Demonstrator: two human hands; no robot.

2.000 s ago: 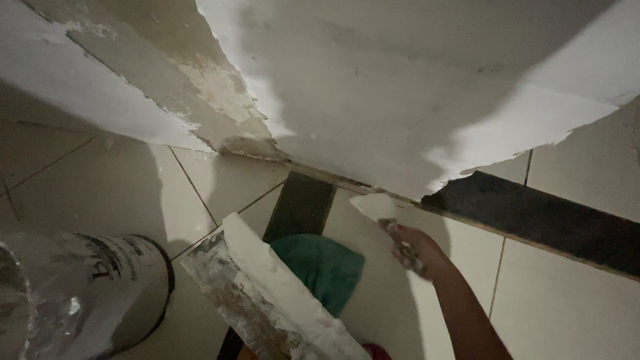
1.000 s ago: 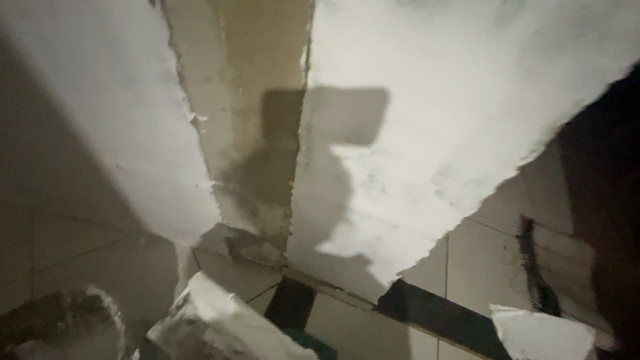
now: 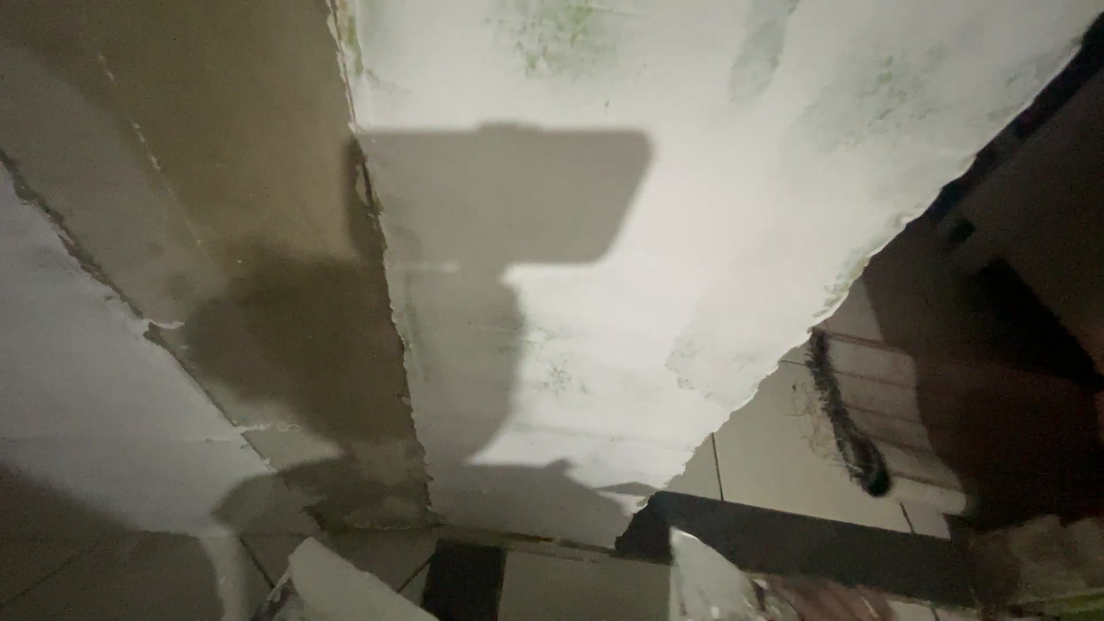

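Note:
At the bottom edge, the pale blade of a putty knife (image 3: 709, 580) points up and left. A blurred reddish-brown part of my right hand (image 3: 824, 601) shows beside it, round the handle; its fingers are hard to make out. Left of it, a wide putty-smeared blade or board (image 3: 345, 588) rises into view. My left hand is out of view. Behind both tools stands a wall corner: a white puttied face (image 3: 733, 224) with greenish patches, a bare brown-grey strip (image 3: 250, 164) and another white face (image 3: 78, 371) at left. Shadows fall across the corner.
Light floor tiles (image 3: 768, 444) with a dark tile band (image 3: 802, 535) run along the wall's foot. On the right, a dark bristly object (image 3: 845, 423), perhaps a brush, lies on the floor by a ragged wall edge. The far right is in deep shadow.
The view has swung up toward the wall. The bucket and green cloth seen two seconds ago are out of view. My right hand with the putty knife now shows only at the bottom edge.

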